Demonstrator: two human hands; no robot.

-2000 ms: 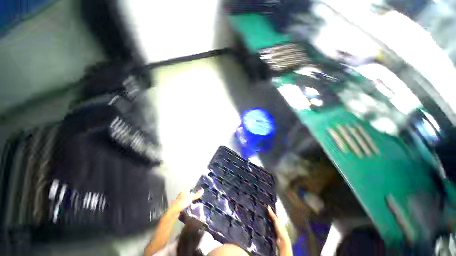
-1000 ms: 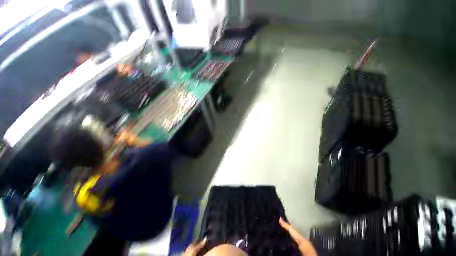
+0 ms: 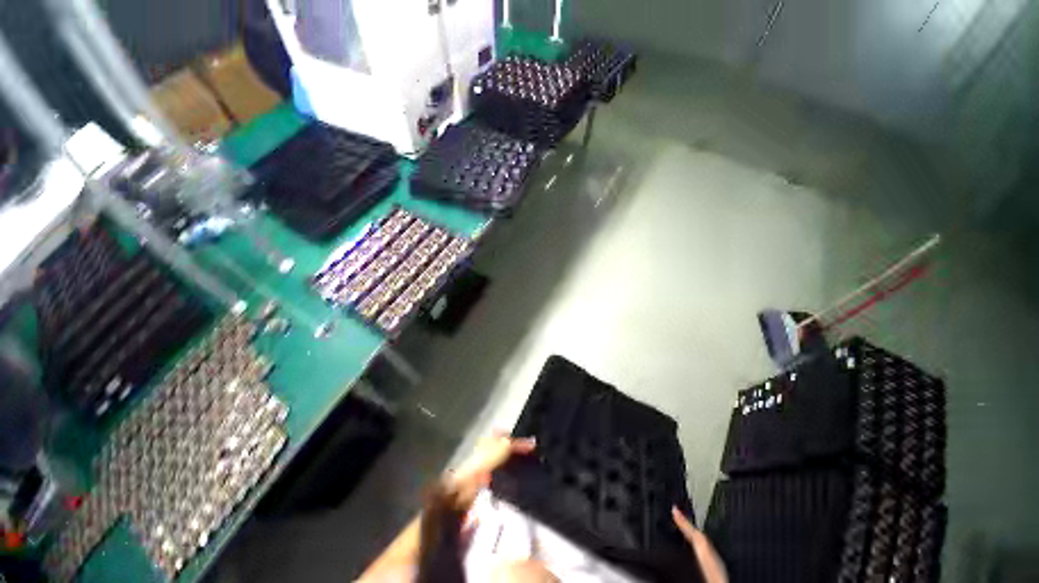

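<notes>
A black plastic tray (image 3: 598,461) with rounded pockets is held tilted in front of me at the lower middle, above the floor. My left hand (image 3: 484,473) grips its left edge. My right hand (image 3: 697,547) is at its right edge, partly cut off by the bottom of the picture. I cannot tell whether it is one tray or several together, and no silvery units show in it.
Floor stacks of black trays (image 3: 786,427) stand at the right, with a dustpan-like object (image 3: 780,336) behind. The green bench (image 3: 330,370) at the left carries laid-out silvery modules (image 3: 199,438), black trays (image 3: 325,177) and a white machine cabinet (image 3: 399,68).
The view has swung from floor stacks at the left to the bench at the left and stacks at the right. The person at the left has left view. Both hands still hold the tray.
</notes>
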